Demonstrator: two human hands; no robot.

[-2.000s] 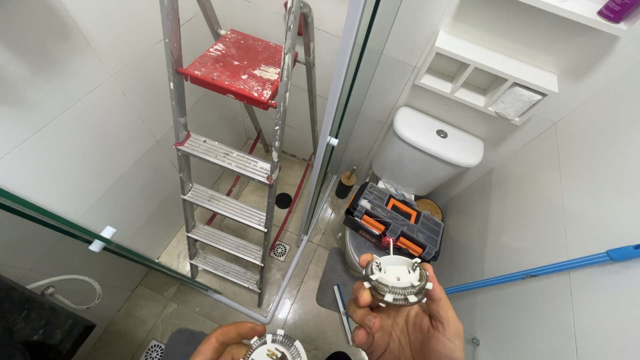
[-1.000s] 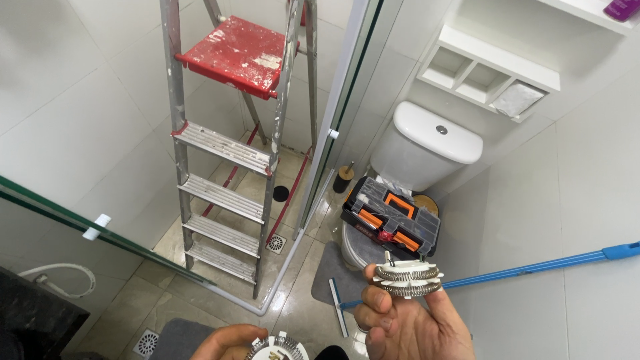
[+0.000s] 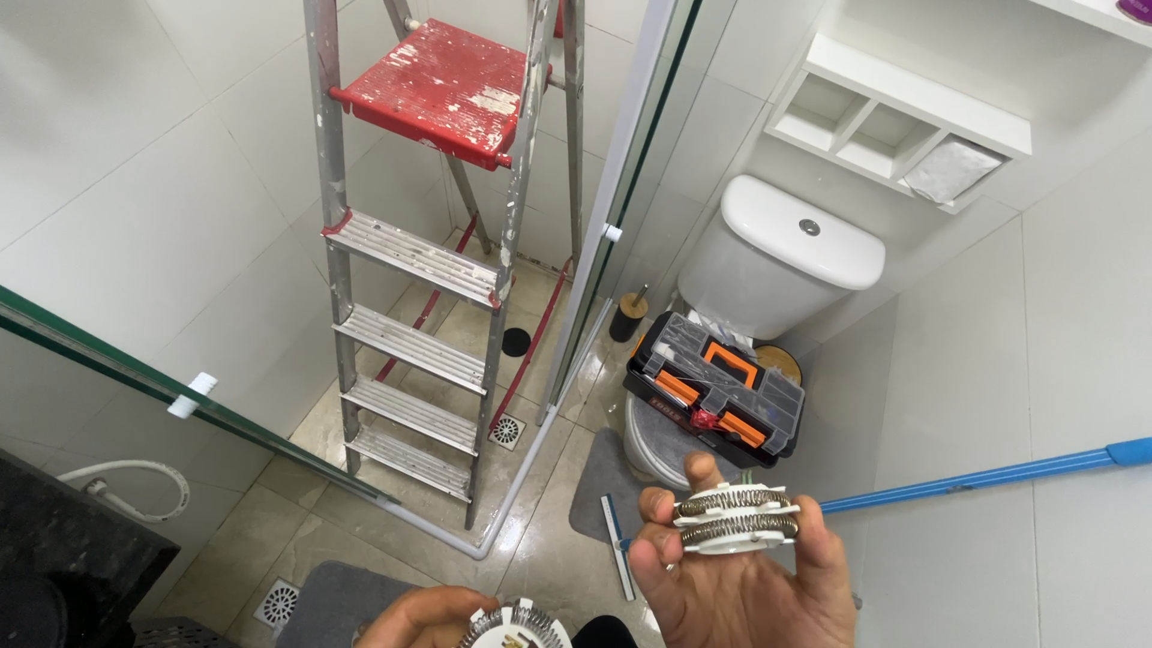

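At the lower right, my right hand point(image 3: 747, 576) grips a round white shower heating element point(image 3: 736, 520) by its edges, between thumb and fingers. It is seen from the side, with two rows of coiled metal wire around its rim. At the bottom edge, my left hand point(image 3: 427, 616) holds a second coil-wound white heating element point(image 3: 515, 630), whose face shows brass-coloured contacts. The frame cuts off its lower part. The two elements are apart.
A paint-spattered stepladder point(image 3: 414, 252) stands inside the glass shower enclosure point(image 3: 621, 234). On the closed toilet point(image 3: 648, 441) rests a tool box point(image 3: 715, 387). A blue pole point(image 3: 972, 486) leans at the right, and a squeegee point(image 3: 617, 547) lies on the floor near a grey mat point(image 3: 346, 603).
The element in my right hand has turned from showing its upper face to showing its coiled side. My left hand still holds the other element at the bottom edge.
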